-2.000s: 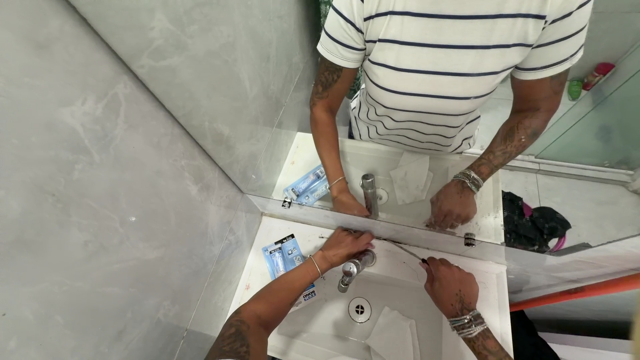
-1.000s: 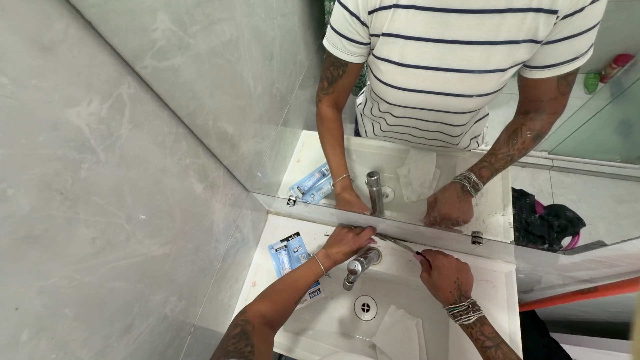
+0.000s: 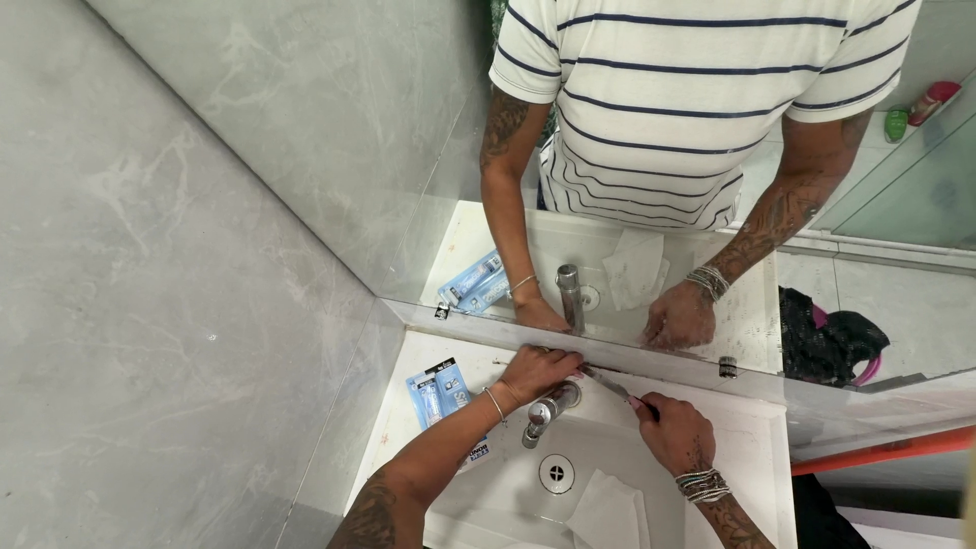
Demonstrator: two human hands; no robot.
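Observation:
My right hand (image 3: 677, 433) is closed around the dark handle of a knife (image 3: 608, 383), its blade lying along the back edge of the white washbasin (image 3: 732, 427), at the joint below the mirror. The fingers of my left hand (image 3: 543, 371) are at the blade's far end, behind the chrome faucet (image 3: 550, 412); whether they pinch the tip cannot be told. A dark line runs along that joint. Blister packs of silicone sealant (image 3: 442, 393) lie on the basin's left ledge, partly under my left forearm. A white cloth (image 3: 608, 509) rests in the bowl beside the drain (image 3: 557, 473).
The wall mirror (image 3: 633, 152), held by small metal clips (image 3: 728, 367), rises directly behind the basin and reflects my torso and arms. Grey marbled wall panels (image 3: 191, 305) stand at the left. An orange-red bar (image 3: 884, 450) is at the right.
My right hand keeps its hold on the knife, and my left hand stays behind the faucet. The view has shifted slightly.

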